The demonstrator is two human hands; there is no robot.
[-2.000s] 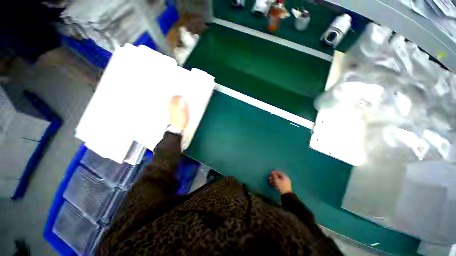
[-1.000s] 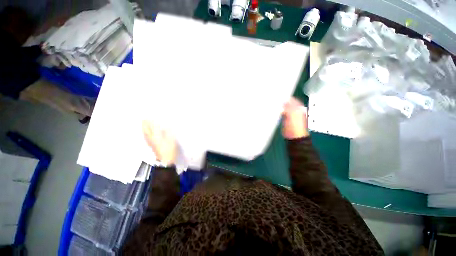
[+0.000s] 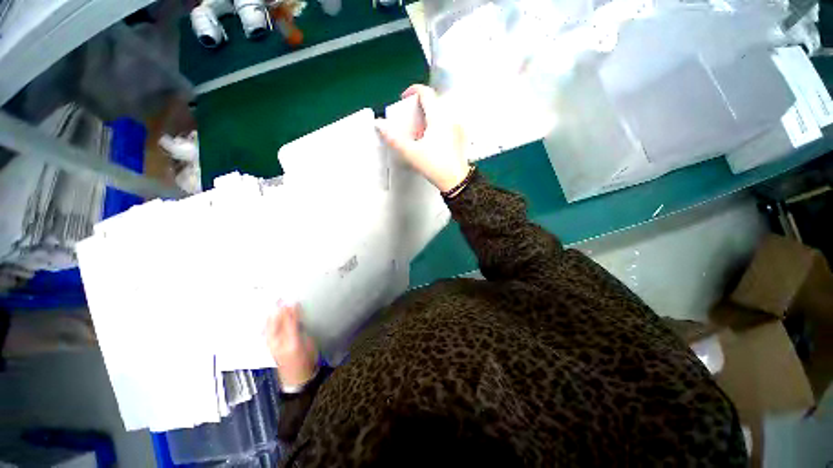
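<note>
A white carton blank (image 3: 342, 260) with small dark print lies over the green bench in front of me, its right side bent up. My right hand (image 3: 431, 142) grips a flap at its far right corner, thumb and fingers around the edge. My left hand (image 3: 292, 345) holds its near left part; glare blurs the fingers and the sheet's edge there. The blank stack (image 3: 164, 302) lies to the left, glaring white, and the edge between it and the carton is hard to see.
White folded cartons (image 3: 676, 101) and glaring white pieces lie on the right of the green bench (image 3: 530, 219). White cameras (image 3: 253, 18) and an orange item stand on the back strip. More card sheets (image 3: 64, 174) are at left. An open cardboard box (image 3: 763, 356) is on the floor at right.
The view has turned right. The carton blank, flat and raised before, is now lower and bent at its right side. My right hand has moved to its far corner flap.
</note>
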